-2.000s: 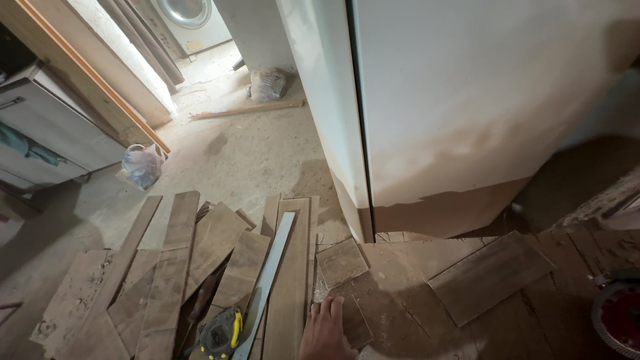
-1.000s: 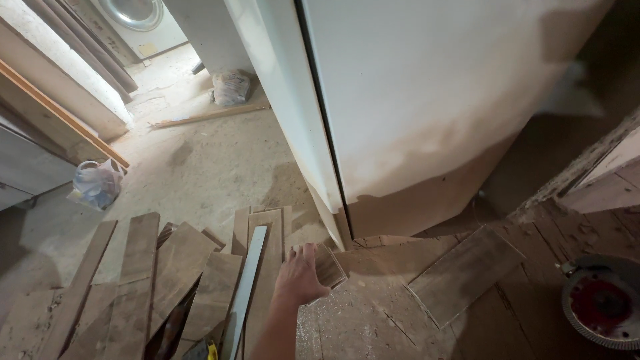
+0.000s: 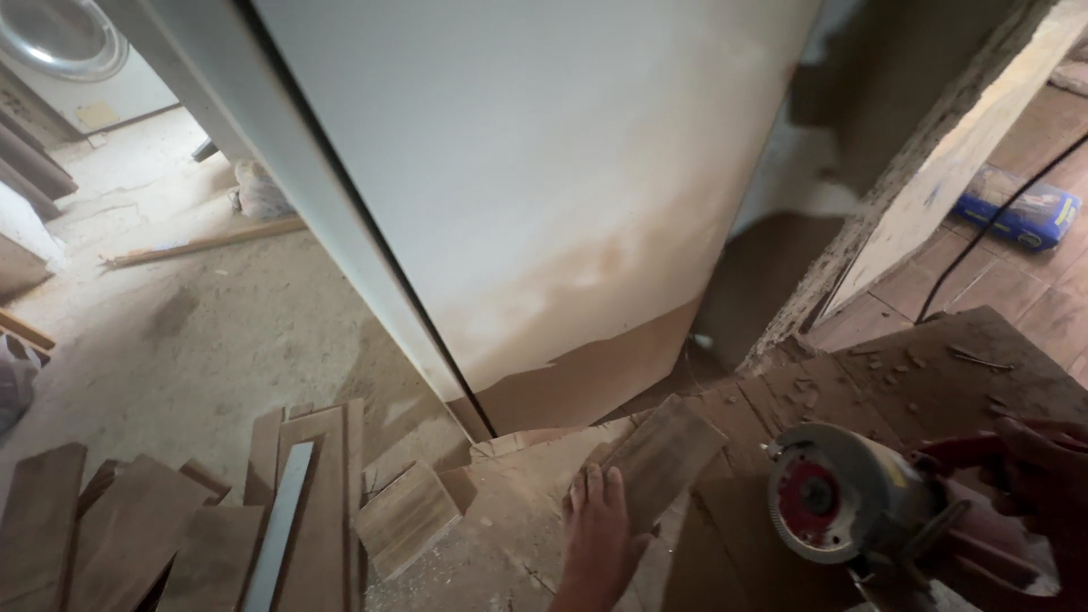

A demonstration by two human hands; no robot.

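My left hand (image 3: 599, 527) lies with its fingers on the lower left edge of a wood-look plank piece (image 3: 671, 455), near the foot of a large white panel (image 3: 544, 195); whether it grips the piece is unclear. At the lower right my right hand (image 3: 1041, 476), in shadow, is closed around the red handle of a circular saw (image 3: 850, 497) with a toothed disc facing left. A smaller square offcut (image 3: 410, 520) lies to the left of my left hand. A pale metal straightedge (image 3: 280, 527) rests on wood-look planks (image 3: 327, 510).
More cut planks (image 3: 136, 518) are heaped at the lower left. Debris is scattered on the boards (image 3: 901, 382) at right. A black cable (image 3: 977, 238) runs past a blue pack (image 3: 1020, 208) beyond the rough wall edge. A wooden strip (image 3: 204, 242) lies on the dusty floor.
My left hand has left the small offcut and now touches the larger plank piece, which is turned more steeply. My right hand has come into view, holding the saw. The view has swung right.
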